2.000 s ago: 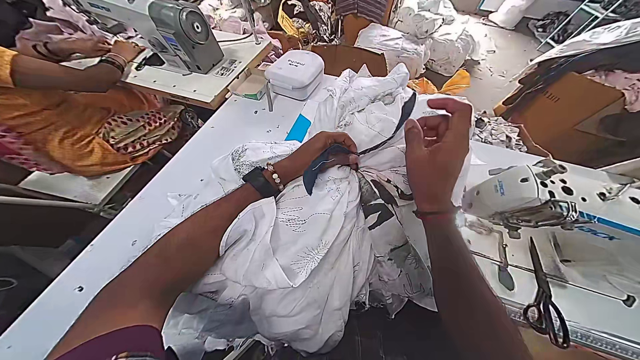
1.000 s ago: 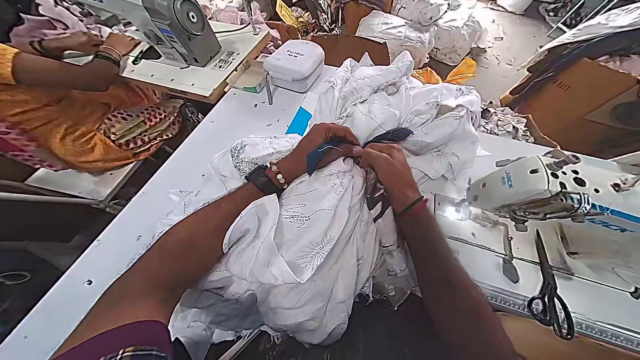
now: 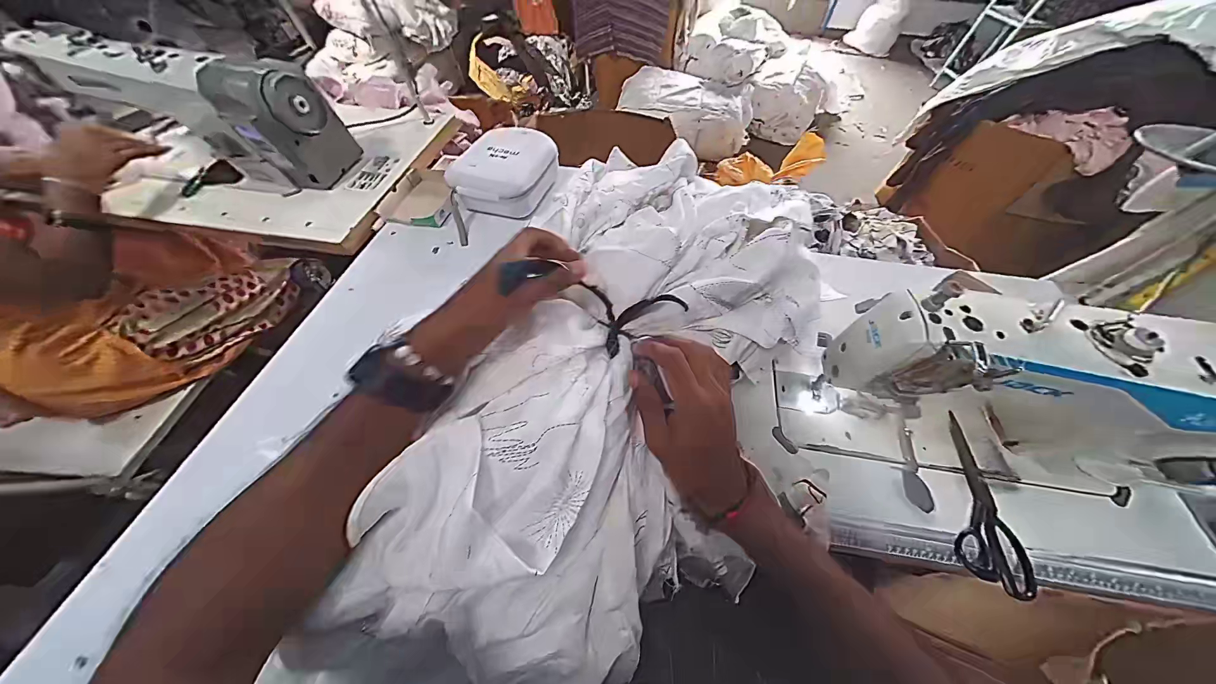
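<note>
A bundle of white printed fabric (image 3: 532,456) lies across the white table, gathered at its middle by a dark cloth strip (image 3: 616,328) that looks knotted there. At the upper left of the knot, my left hand (image 3: 518,285) is closed on one end of the strip; a dark piece of it shows between the fingers. Just below and right of the knot, my right hand (image 3: 689,408) rests against the gathered fabric with its fingers bent. Whether its fingers grip the cloth or a strip end is hard to tell.
On the right stands a sewing machine (image 3: 950,351), with black-handled scissors (image 3: 988,532) on its bed. A white case (image 3: 503,171) sits behind the bundle. At the left, a person's hands (image 3: 95,157) work near another sewing machine (image 3: 275,114). Cardboard boxes and white sacks (image 3: 703,104) lie beyond.
My hands were together at the gather a second ago; now they are apart, the left one up and to the left with a strip end. The strip now shows a knot with a loop.
</note>
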